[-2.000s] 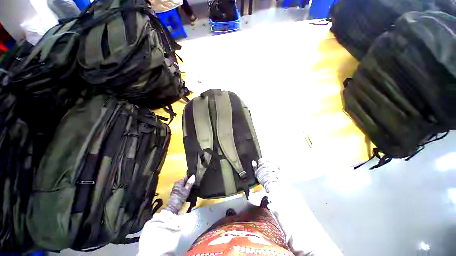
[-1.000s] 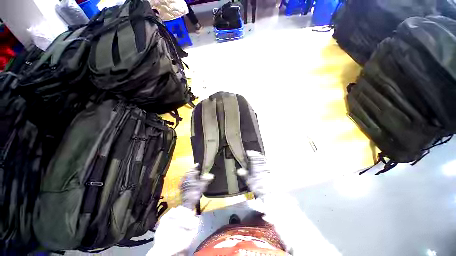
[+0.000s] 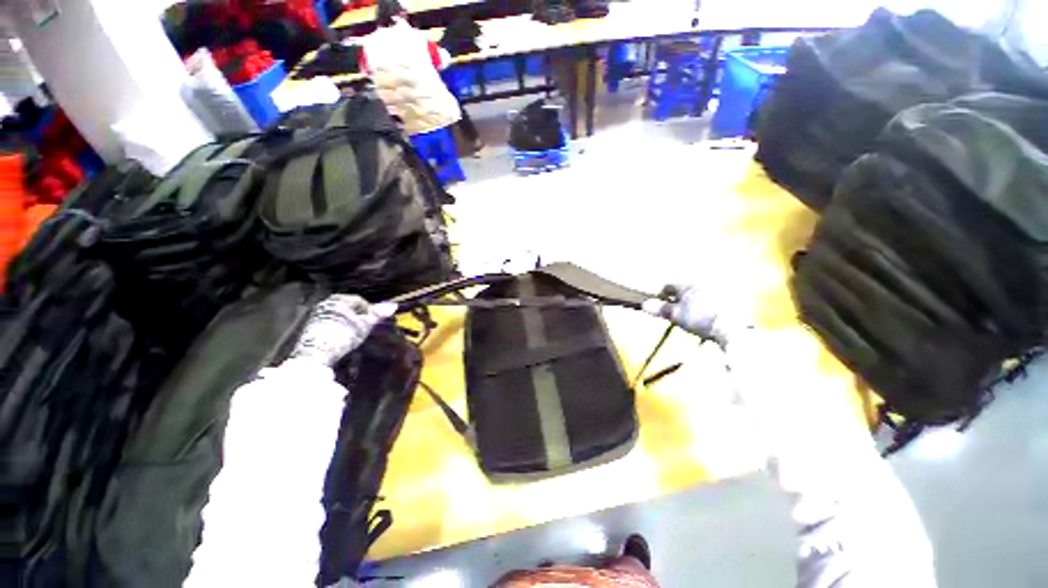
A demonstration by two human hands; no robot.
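A black and olive backpack (image 3: pixel 552 391) lies on the yellow table (image 3: pixel 460 523) with its back panel up. Its two shoulder straps (image 3: pixel 592 284) are pulled apart sideways near the bag's top. My left hand (image 3: pixel 340 326), in a grey-white glove, grips one strap on the left. My right hand (image 3: pixel 696 310), gloved too, grips the other strap on the right. Narrow black webbing runs from the bag's sides towards the straps.
A pile of backpacks (image 3: pixel 333 207) stands at the left, close to my left arm. Another pile (image 3: pixel 908 264) is at the right, by the table edge. Behind are a person in a pale vest (image 3: pixel 405 75), a blue crate (image 3: pixel 538 136) and long tables.
My hands have moved from the bag's lower part up and outwards, spreading the straps. The back panel now shows uncovered. The view has tilted up, showing more of the hall.
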